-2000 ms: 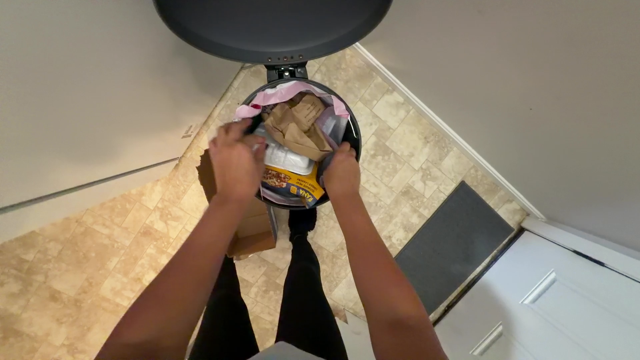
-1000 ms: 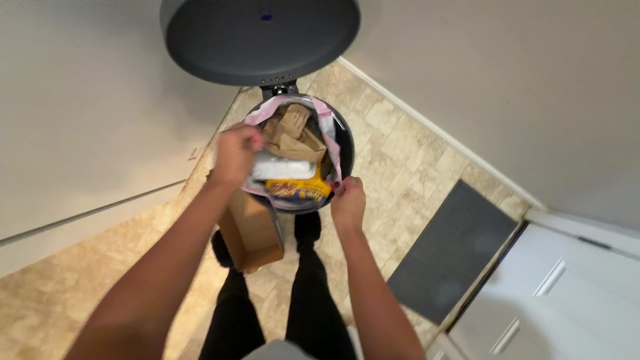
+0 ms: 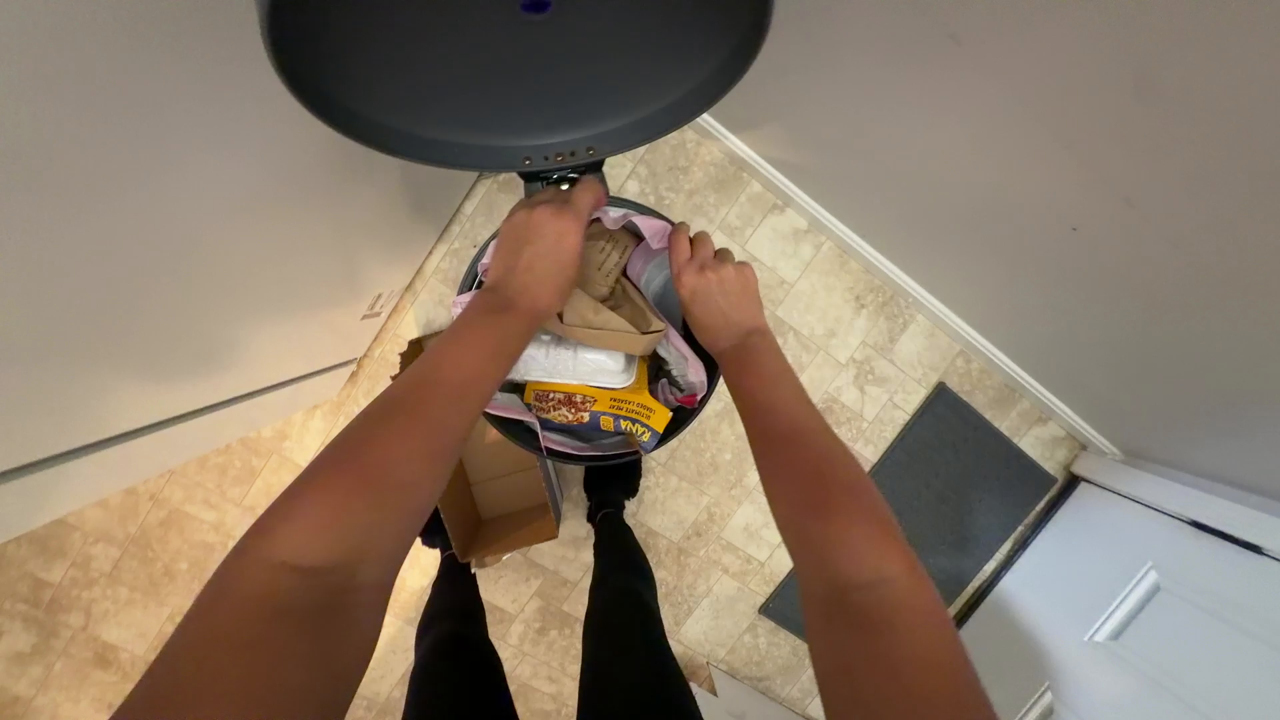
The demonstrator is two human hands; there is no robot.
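Note:
A round trash can (image 3: 590, 458) with its dark lid (image 3: 520, 80) raised stands below me, lined with a pinkish bag (image 3: 682, 362). My left hand (image 3: 545, 245) is at the rim near the hinge, fingers curled; whether it grips the bag there is hidden. My right hand (image 3: 712, 280) pinches the bag's edge at the right rim. Inside the bag lie crumpled brown paper (image 3: 610, 315), a white tray (image 3: 575, 362) and a yellow and blue Rana lasagna sleeve (image 3: 600, 408).
An open cardboard box (image 3: 505, 500) stands against the can by my feet. A dark mat (image 3: 940, 480) lies on the tile floor to the right, beside a white door (image 3: 1150, 620). Walls rise on both sides behind the can.
Both hands have moved along the rim toward the hinge, the left one from the left side and the right one from the lower right. The bag's edge stands up less than a second ago.

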